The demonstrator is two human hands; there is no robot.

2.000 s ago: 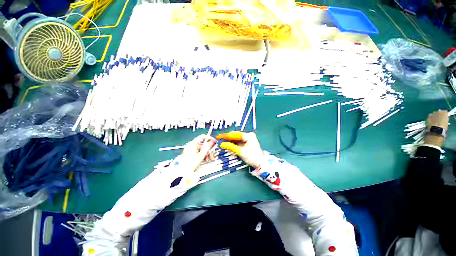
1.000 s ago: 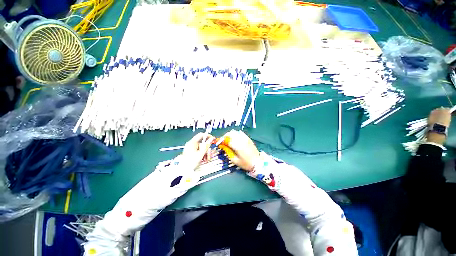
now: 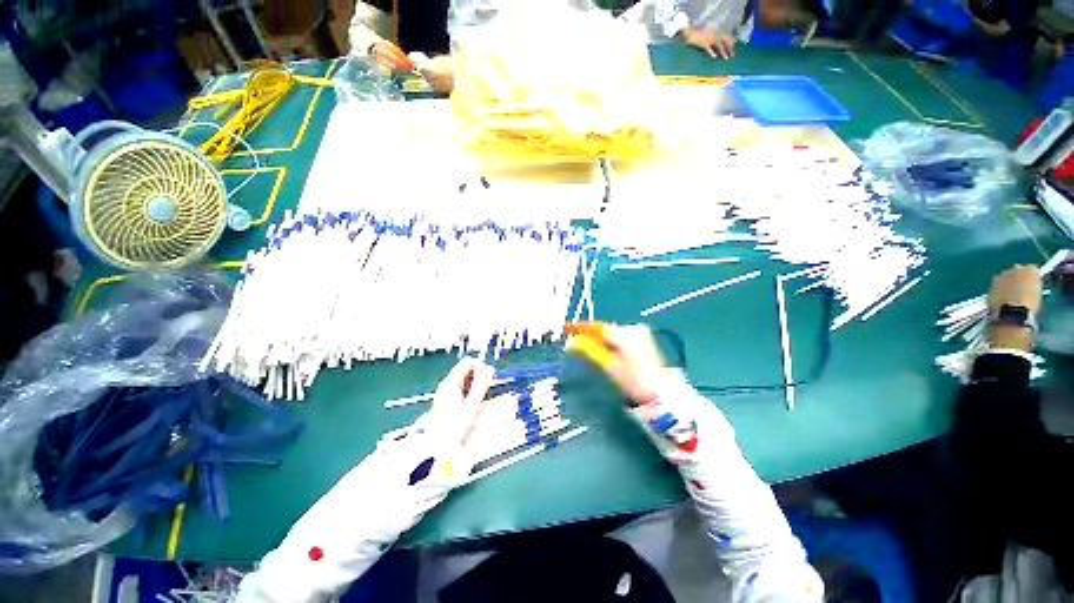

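Note:
My left hand (image 3: 462, 395) is at the table's front, its fingers together at the left end of the working pile; whether it grips a stick is unclear. My right hand (image 3: 621, 357), with orange-yellow finger cots, is up and to the right of the pile, fingertips close together; a dark-blue strip (image 3: 536, 368) seems to run between the hands, blurred. The working pile of white sticks with blue bands (image 3: 530, 410) lies below and between the hands. The large banded stick stack (image 3: 400, 283) lies behind, blue ends away from me.
A fan (image 3: 153, 200) and bagged blue strips (image 3: 153, 442) are at left. Plain white sticks (image 3: 813, 212) and a blue tray (image 3: 787, 100) are upper right. A yellow-filled bag (image 3: 554, 88) is at top centre. Another person's hand (image 3: 1015, 295) is at right; other people's hands show at the top.
My right hand has moved right, away from my left hand, uncovering the banded pile. The view has tilted up, showing people across the table.

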